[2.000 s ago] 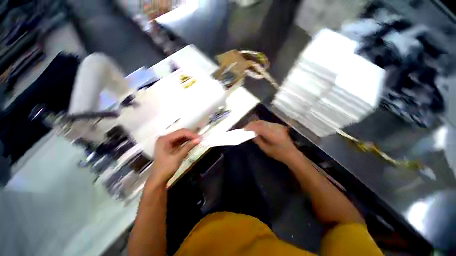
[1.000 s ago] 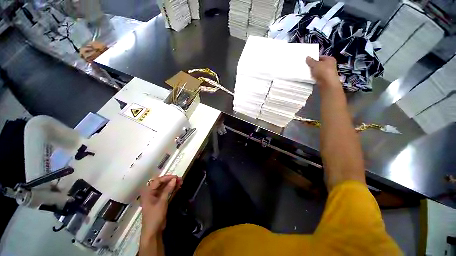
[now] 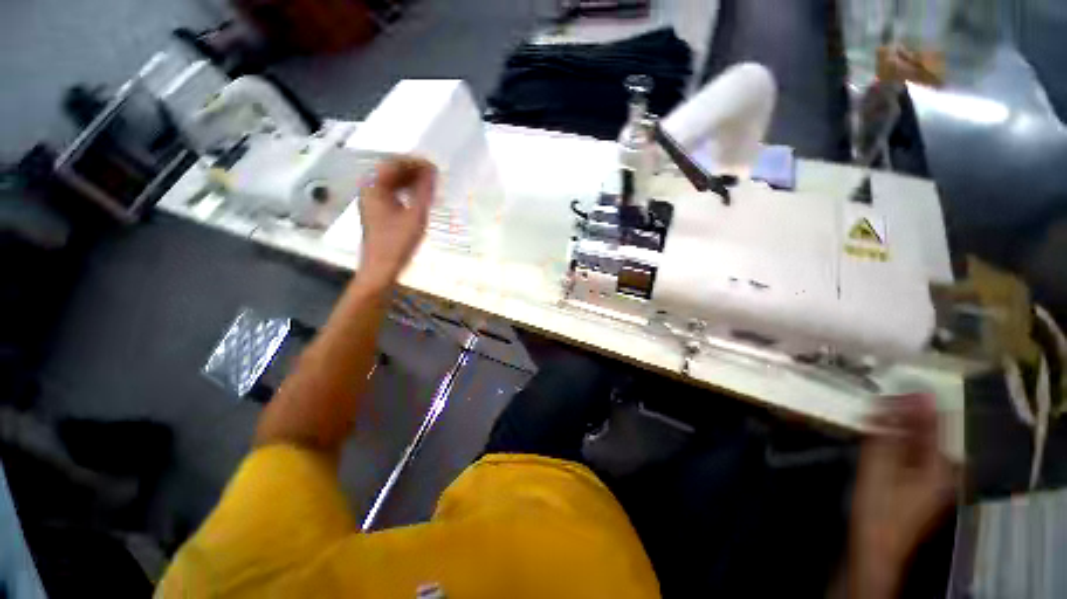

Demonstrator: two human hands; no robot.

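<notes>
A tall white stack of cut panels (image 3: pixel 451 135) stands on the left part of the table. My left hand (image 3: pixel 396 211) is at the stack's front left side, fingers curled; whether it grips a panel is unclear. My right hand (image 3: pixel 907 480) is blurred at the table's right front edge. A pale patch lies by its fingers, and I cannot tell if it holds a panel. The white sewing machine (image 3: pixel 784 257) lies between my hands, with its dark and silver needle block (image 3: pixel 620 252) at its left end.
A second white machine (image 3: pixel 275 170) stands at the table's far left. Black cut pieces (image 3: pixel 597 76) lie beyond the table. A cardboard box (image 3: pixel 989 307) is at the right end, beside the dark shiny table (image 3: pixel 995 152). A silver quilted stool part (image 3: pixel 248 351) is below left.
The view has swung left. My right hand has left the white bundle on the shiny table. My left hand has moved from the machine's front edge to the left stack.
</notes>
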